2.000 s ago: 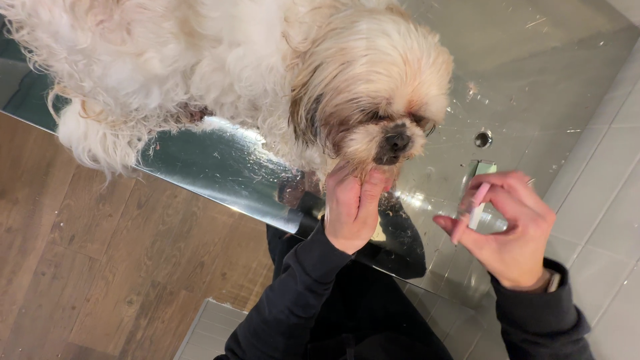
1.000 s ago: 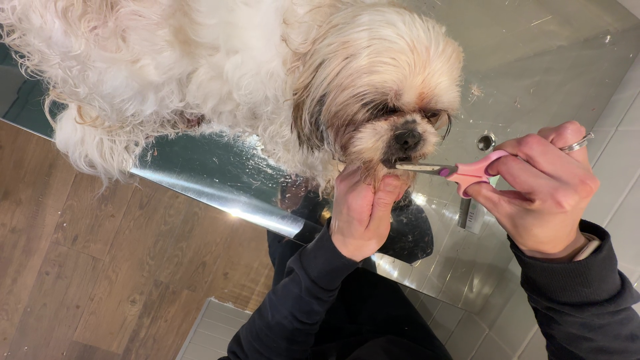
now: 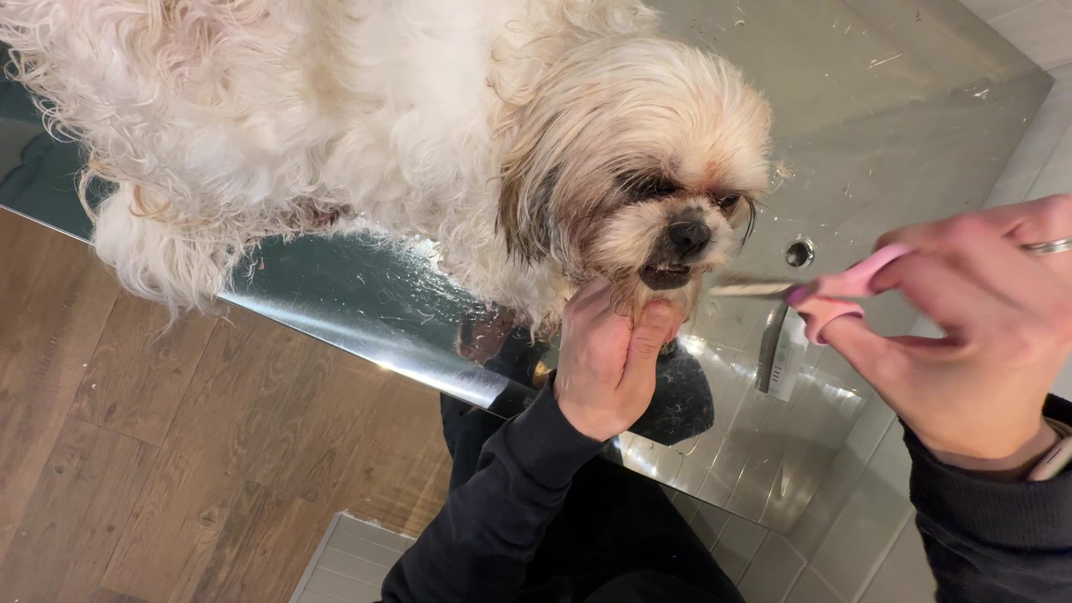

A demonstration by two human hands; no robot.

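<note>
A long-haired cream and white dog [image 3: 360, 126] stands on a shiny metal tabletop [image 3: 879, 167], its face turned up toward me. Under its mouth my left hand [image 3: 611, 360] grips the chin hair between thumb and fingers. My right hand [image 3: 980, 327] holds pink-handled scissors [image 3: 829, 293] to the right of the muzzle. Their blurred blades point left at the beard and do not touch it; whether the blades are apart is unclear.
Past the scissors, a round hole [image 3: 799, 252] shows in the metal surface, with a metal comb-like tool [image 3: 772, 352] below it. Loose hair clippings lie about. The table's front edge [image 3: 368, 352] borders a wood-look floor [image 3: 209, 435]; pale tiles [image 3: 896, 502] are at right.
My right hand first held the scissors away from the face, then brought the blades to the chin hair, and now has them drawn back to the right. My left hand stays at the chin.
</note>
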